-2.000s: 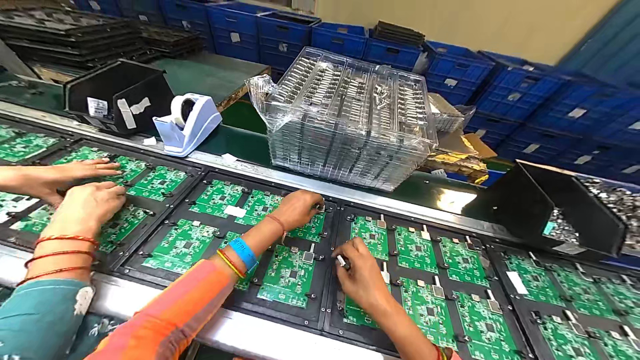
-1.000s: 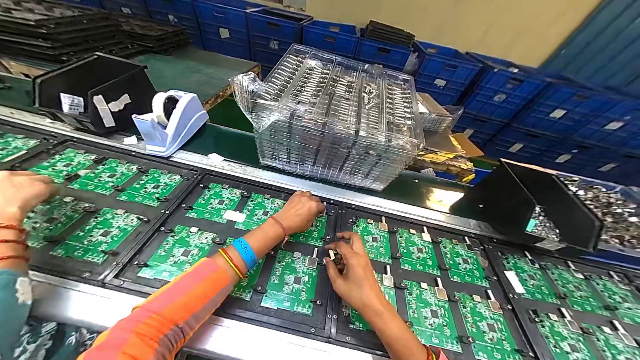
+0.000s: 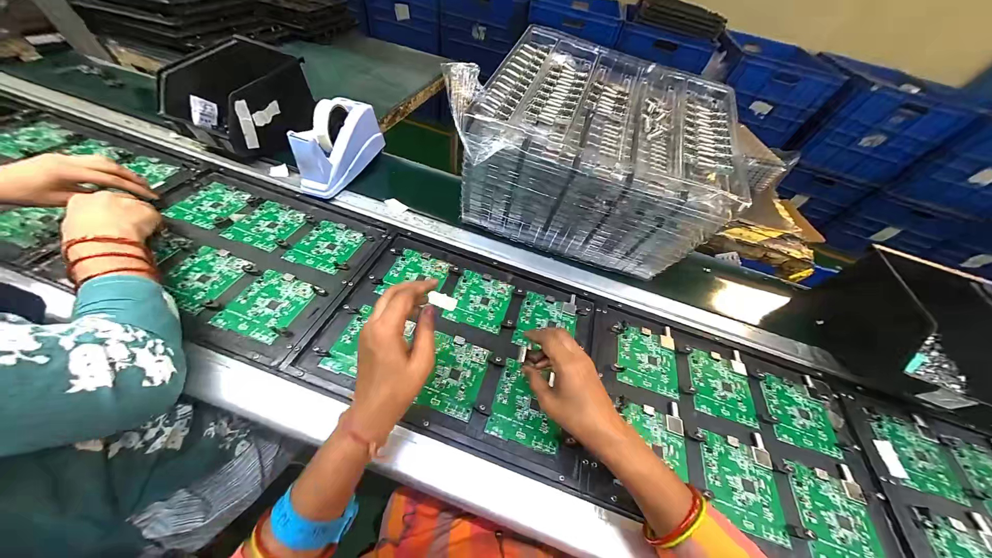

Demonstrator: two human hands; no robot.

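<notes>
My left hand [image 3: 397, 349] hovers over a black pallet of green circuit boards, thumb and fingers apart, with a white label strip [image 3: 442, 301] beside its fingertips; whether it touches the strip is unclear. My right hand [image 3: 564, 380] is at the top edge of a lower-row circuit board [image 3: 519, 415], its fingers closed on small metal connectors. Another circuit board [image 3: 545, 316], with a metal connector at its corner, lies just above that hand. On the pallet to the right, circuit boards [image 3: 649, 358] carry metal connectors along their upper edges.
Behind the rail stand stacked clear plastic trays [image 3: 597, 155] of metal connectors, a tape dispenser [image 3: 337, 147] and a black bin [image 3: 232, 101]. Another black bin [image 3: 891, 333] with small parts is at right. A co-worker's hands [image 3: 108, 201] work over boards at left. Blue crates [image 3: 876, 139] stand behind.
My left hand has lifted back from the boards and its fingers have spread. My right hand has moved left, onto the pallet with the label strip. The co-worker's hands are now close together.
</notes>
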